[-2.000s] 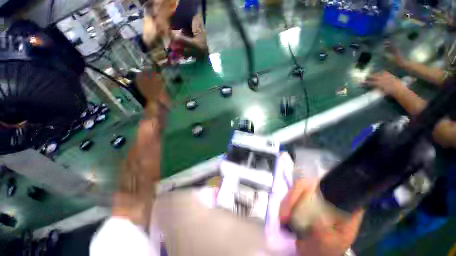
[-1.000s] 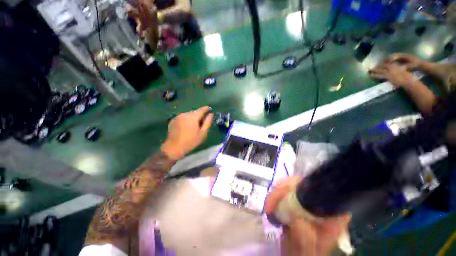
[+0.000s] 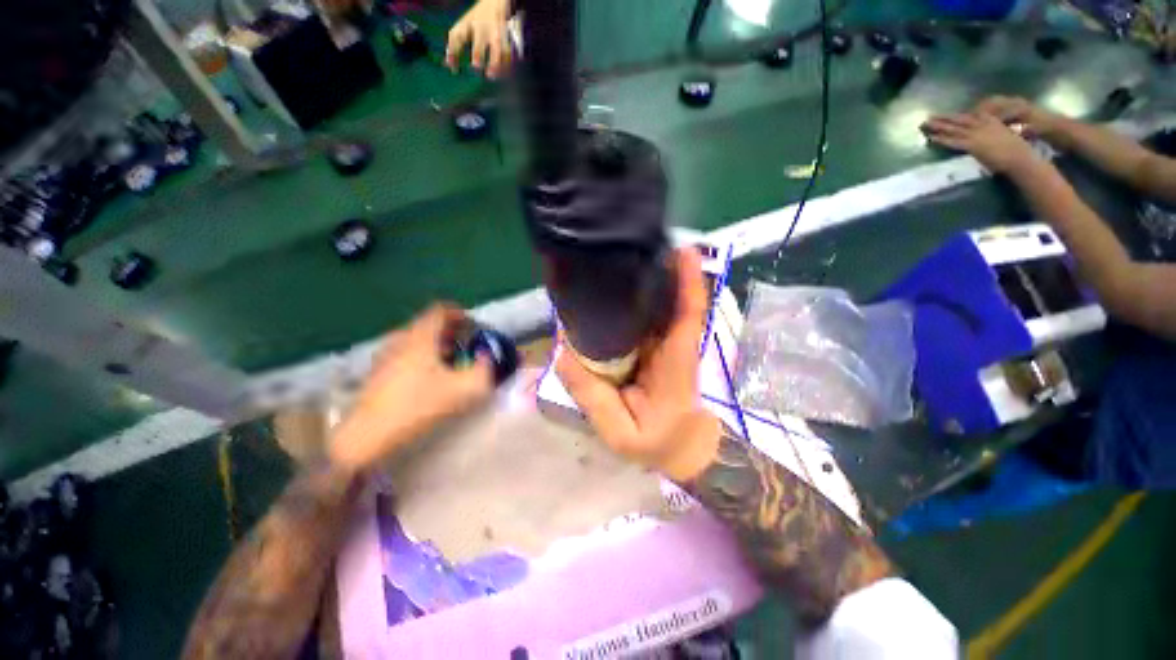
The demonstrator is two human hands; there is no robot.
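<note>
My left hand (image 3: 406,393) holds a small round dark assembly (image 3: 485,353) in its fingers, above the left back edge of the pink cardboard mat (image 3: 516,471). The hand is somewhat blurred. My right hand (image 3: 651,387) is wrapped around the lower grip of the black electric screwdriver (image 3: 604,232), which hangs upright over the mat's back edge. The driver's tip is hidden behind my fingers. The white and blue screw feeder (image 3: 712,277) is mostly hidden behind the driver and my right hand.
Round black housings (image 3: 353,240) are spaced on the green conveyor belt (image 3: 426,290). A crinkled clear bag (image 3: 825,355) lies right of my feeder. A second feeder (image 3: 961,322) stands further right, near another person's arms (image 3: 1032,161). Another hand (image 3: 484,39) shows across the belt.
My left hand has come back from the belt to the mat with a round assembly in it. My right hand has swung the driver from the right to upright over the feeder area.
</note>
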